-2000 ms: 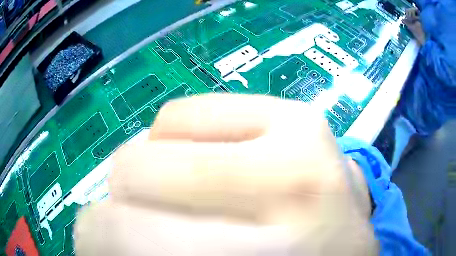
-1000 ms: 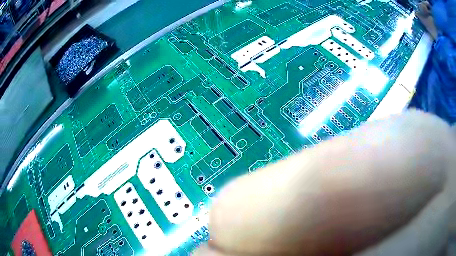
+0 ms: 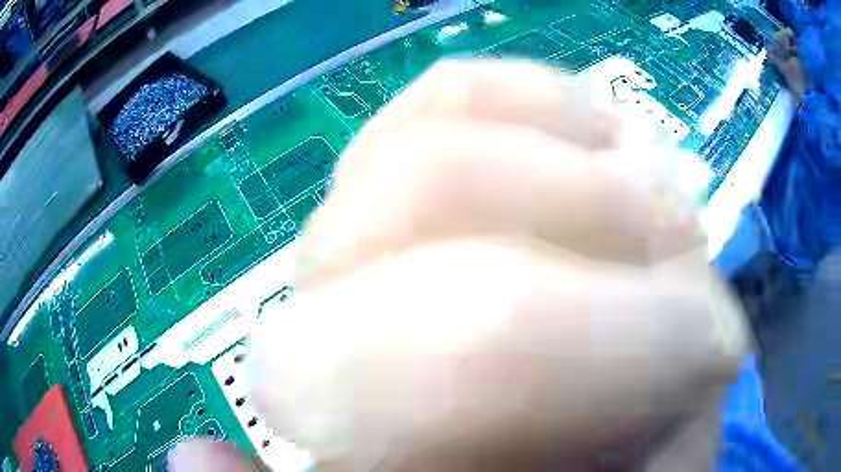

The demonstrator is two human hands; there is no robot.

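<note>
My right hand (image 3: pixel 507 267) is very large, overexposed and blurred in the middle, its fingers curled. Whether it holds anything cannot be told. It hides much of the glossy green circuit board (image 3: pixel 189 244), with its white line patterns, whitish areas and dark holes. A fingertip (image 3: pixel 212 458), seemingly of my left hand, shows at the bottom edge; the rest is out of the picture. The red pad (image 3: pixel 57 419) lies at the lower left with a small heap of dark grey metal parts (image 3: pixel 44 455) on it.
A black bin of silver-grey bits (image 3: pixel 159 106) stands behind the board's metal edge, beside a pale green slab (image 3: pixel 51 184). A green-matted shelf (image 3: pixel 304 51) runs behind. Another person's blue sleeve (image 3: pixel 811 157) and hand (image 3: pixel 786 60) are at the right.
A large finger was at the lower right a second ago; now my curled right hand covers the middle, hiding the white pads there. A fingertip has appeared at the bottom left.
</note>
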